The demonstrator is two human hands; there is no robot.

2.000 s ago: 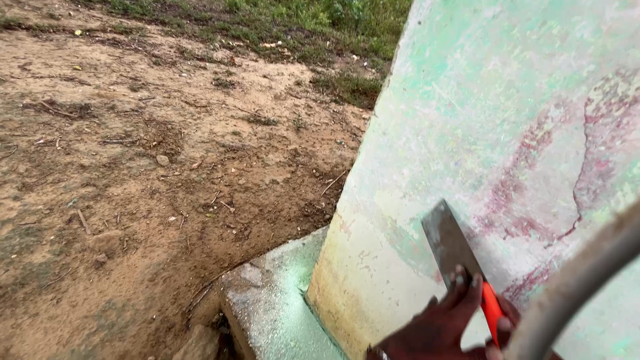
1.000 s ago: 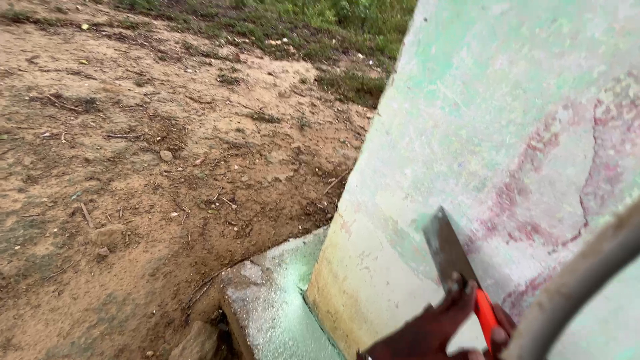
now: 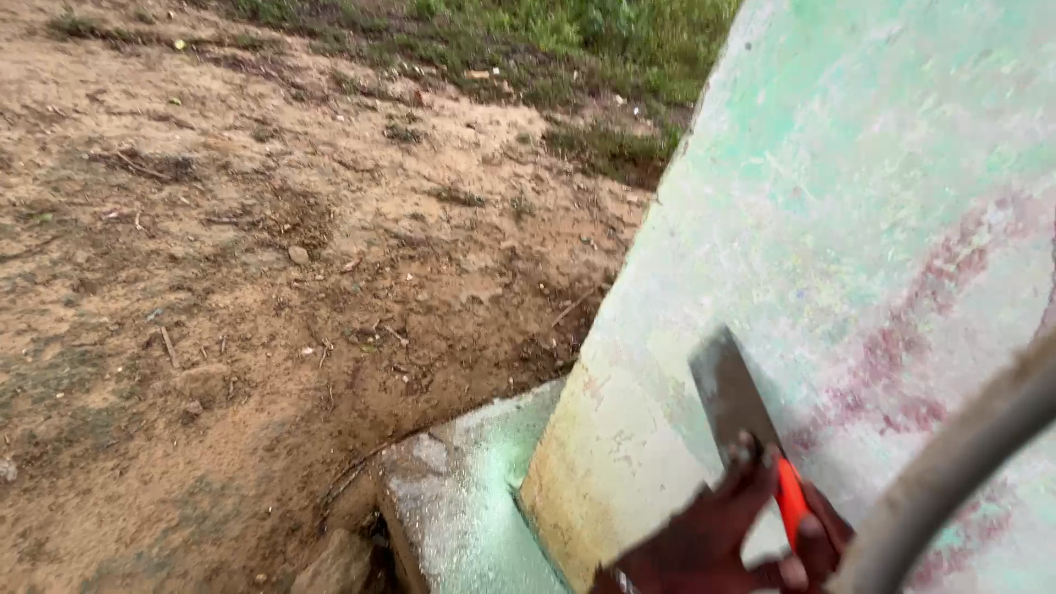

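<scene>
A scraper with a broad, flat metal blade (image 3: 738,404) and an orange handle lies at a slant against a painted wall (image 3: 660,396). My right hand (image 3: 821,536) is closed around the handle at the lower right, partly hidden behind a curved grey bar. From below, my left hand (image 3: 701,540) reaches up and grips the tool where blade meets handle, its fingertips on the metal. The wall's paint is patchy white, green and yellowish, with worn dark-red marks to the right of the blade. Blur softens the blade tip and fingers.
The curved grey bar (image 3: 949,470) crosses the lower right in the foreground. A green-stained concrete ledge (image 3: 470,503) juts out at the wall's foot, with a stone (image 3: 334,565) beside it. Bare soil (image 3: 247,330) with twigs spreads left; grass (image 3: 610,33) grows behind.
The blade has moved slightly toward the wall's left edge. Both hands have stayed on the scraper, and the view has shifted a little.
</scene>
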